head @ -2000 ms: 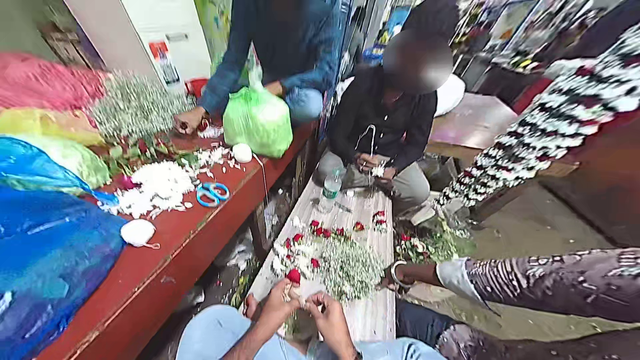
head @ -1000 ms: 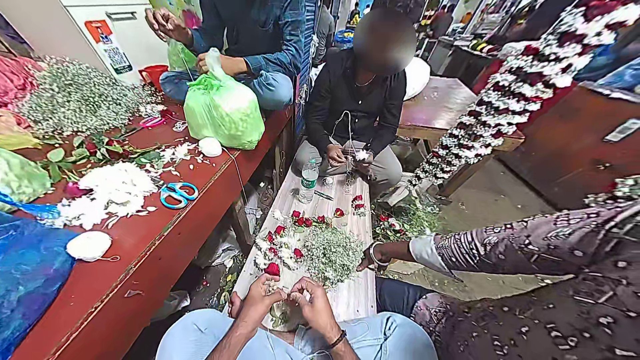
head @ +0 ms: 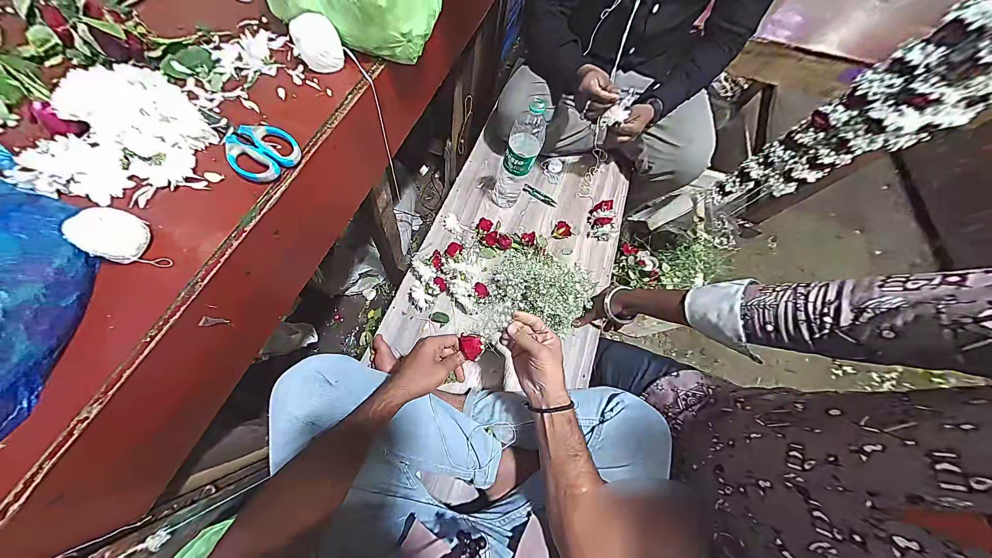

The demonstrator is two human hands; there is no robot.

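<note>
My left hand (head: 430, 364) holds a red rose (head: 470, 347) between thumb and fingers, over my lap. Close to its right, my right hand (head: 533, 349) is raised with thumb and fingertips pinched together at the near edge of the baby's breath (head: 542, 287); what is between them is too small to tell. White thread (head: 496, 438) trails over my light blue jeans. Beyond my hands, red roses (head: 504, 242) and white flowers (head: 422, 283) lie on the pale wooden bench (head: 480, 186).
A plastic bottle (head: 518, 155) stands farther up the bench, near a seated person's hands working with thread. On the red table at left are blue-handled scissors (head: 262, 153), white petals (head: 124, 124) and thread balls (head: 107, 234). Another person's braceleted hand (head: 608, 306) rests at the bench's right edge.
My right hand has lifted away from my left and moved toward the baby's breath. My left hand still has the red rose. The view has tilted down.
</note>
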